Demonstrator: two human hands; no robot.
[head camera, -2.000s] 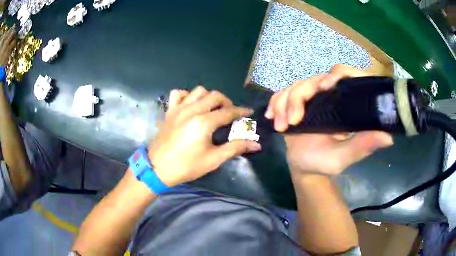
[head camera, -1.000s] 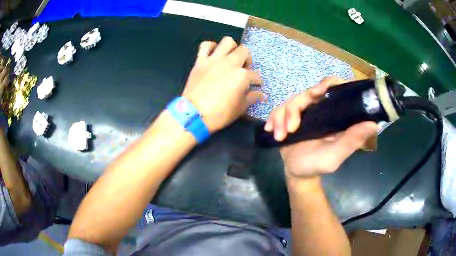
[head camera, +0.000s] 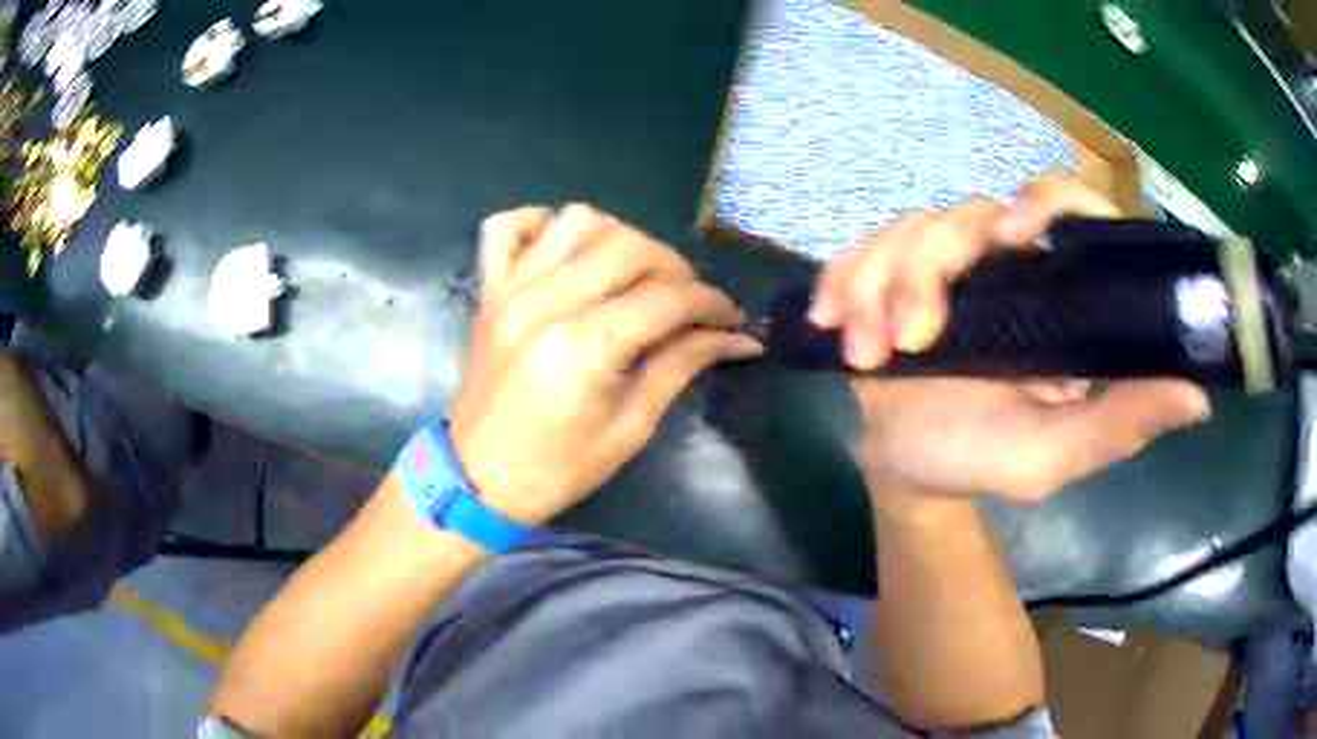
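My right hand (head camera: 961, 354) is closed around the thick black electric screwdriver (head camera: 1069, 296), which lies nearly level with its narrow front pointing left. My left hand (head camera: 578, 354), with a blue band on its wrist, has its thumb and forefinger tips close together right at the tool's front end. Any small screw between these fingertips is too small or hidden to tell. The shallow cardboard tray (head camera: 718, 173) holds a mass of tiny silvery-blue screws (head camera: 881, 130) beyond the hands. No white housing shows in my left hand.
White housings (head camera: 246, 289) stand in a curved row at the left of the dark green bench. Gold (head camera: 65, 181) and whitish piles lie far left, near another person's arm (head camera: 41, 448). A black cord (head camera: 1155, 589) runs at the right. A brighter green strip lies beyond the tray.
My left hand has moved from the screw tray back to the screwdriver's front end. The screwdriver has turned more level. The white housing seen in my left fingers two seconds ago no longer shows.
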